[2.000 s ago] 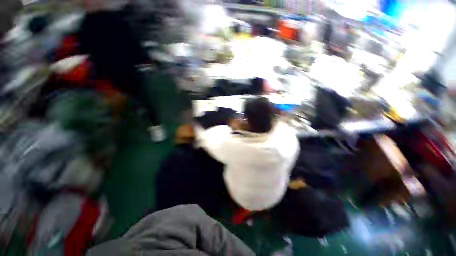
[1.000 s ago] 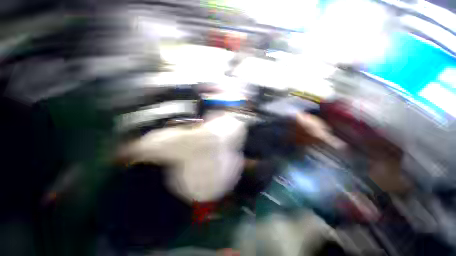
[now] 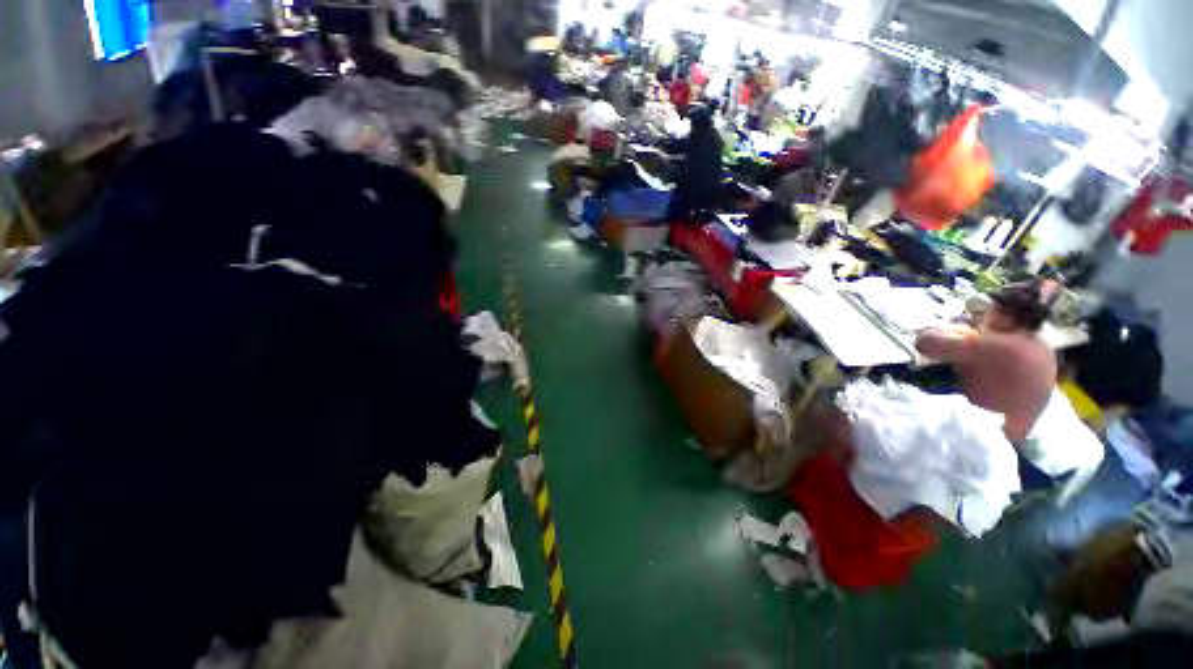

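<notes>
Neither of my hands is in the picture. Nearest in front of me on the left is a large heap of dark cloth, with a thin pale strip lying on it. Beige sacks or cloth lie under and beside the heap at the bottom. A green floor aisle runs ahead, with yellow-and-black tape along its left side.
On the right stand a brown box holding white cloth, a white cloth heap, red cloth and a white table. A person in a pinkish top sits there. Scraps lie on the floor.
The view has swung away from the person in the white top to a long aisle with a dark cloth heap at left. The picture is sharper now. The grey sleeve seen at the bottom is gone.
</notes>
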